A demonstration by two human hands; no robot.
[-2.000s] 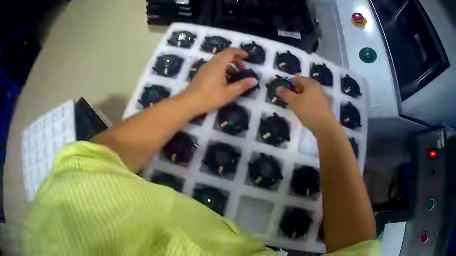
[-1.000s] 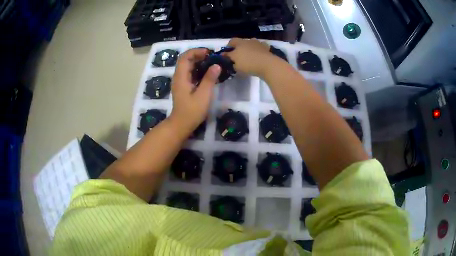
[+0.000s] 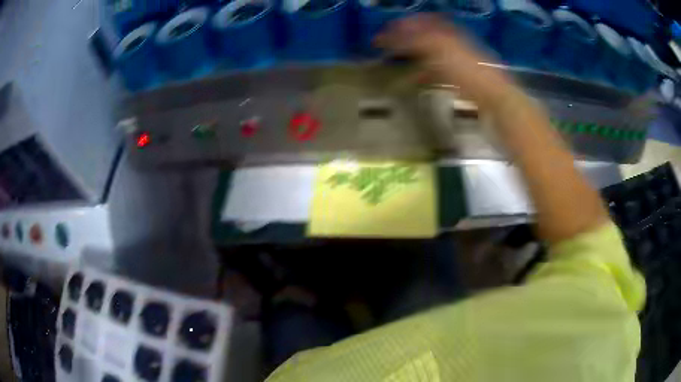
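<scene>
My right hand point(image 3: 425, 45) is blurred and reaches over the steel panel to the row of blue cylinders point(image 3: 317, 30). A small dark shape shows under its fingers; I cannot tell if it is held. My left hand is not in view. The yellow backing sheet point(image 3: 373, 216) with green dots lies on the narrow dark green worktop point(image 3: 451, 195) below the panel. The white foam tray point(image 3: 108, 339) with round black assemblies point(image 3: 198, 329) is at the lower left, and some pockets are empty.
The steel panel point(image 3: 343, 123) carries a red button point(image 3: 304, 126), smaller buttons and a row of green lamps point(image 3: 601, 131). White paper sheets point(image 3: 270, 195) lie beside the yellow sheet. Black trays point(image 3: 650, 224) stand at the right. A white machine edge with buttons point(image 3: 61, 235) is at the left.
The view has swung from the foam tray to the blue machine. The foam tray is now at the lower left. My right hand has left the tray, and my left hand is out of view.
</scene>
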